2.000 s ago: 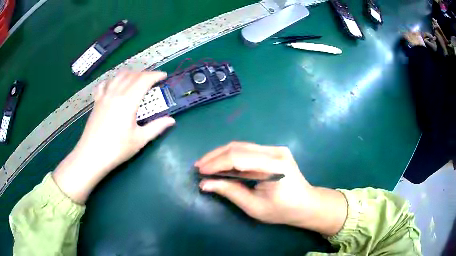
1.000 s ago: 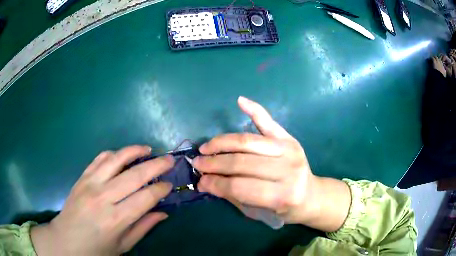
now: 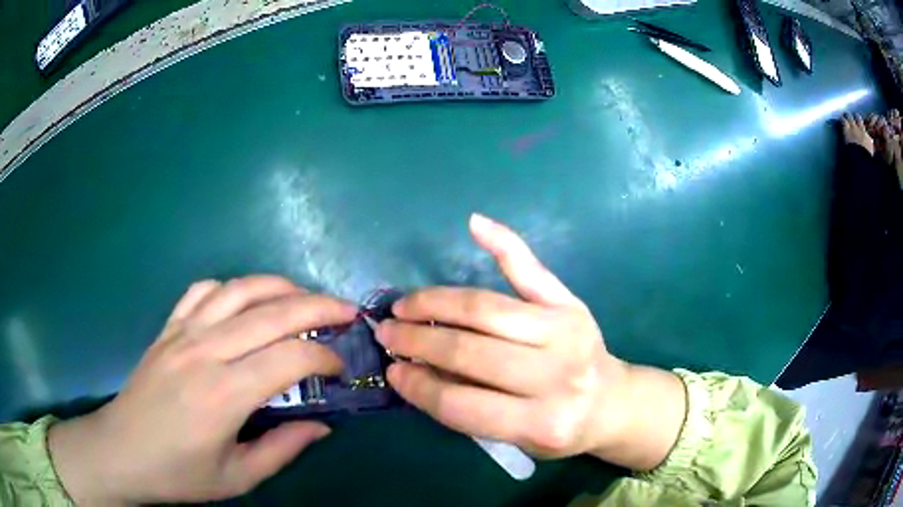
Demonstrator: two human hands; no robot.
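Observation:
A dark phone housing (image 3: 358, 358) lies on the green surface under both my hands, open side up, its ends mostly hidden. My left hand (image 3: 223, 376) covers and holds its left part; a bit of the white dotted sheet shows below the fingers. Thin red and dark lead wires (image 3: 375, 297) loop at its top edge. My right hand (image 3: 515, 361) covers the right end, fingers pressed together on a thin pointed tool tip (image 3: 370, 322) at the wires. A pale rounded blade (image 3: 509, 459) sticks out under the right palm.
Another open housing (image 3: 485, 87) lies beyond my hands, with a white dotted sheet and a round disc. A white pointed stick (image 3: 698, 66), a black pointed tool (image 3: 673, 37) and two dark housings (image 3: 758, 45) lie upper right. A person's hands (image 3: 873, 134) show at the right edge.
The housing seen under my left hand two seconds ago is now apart from it, beyond my hands. Both hands are now on a nearer housing. Since one second ago, the fingers have shifted slightly around the wires.

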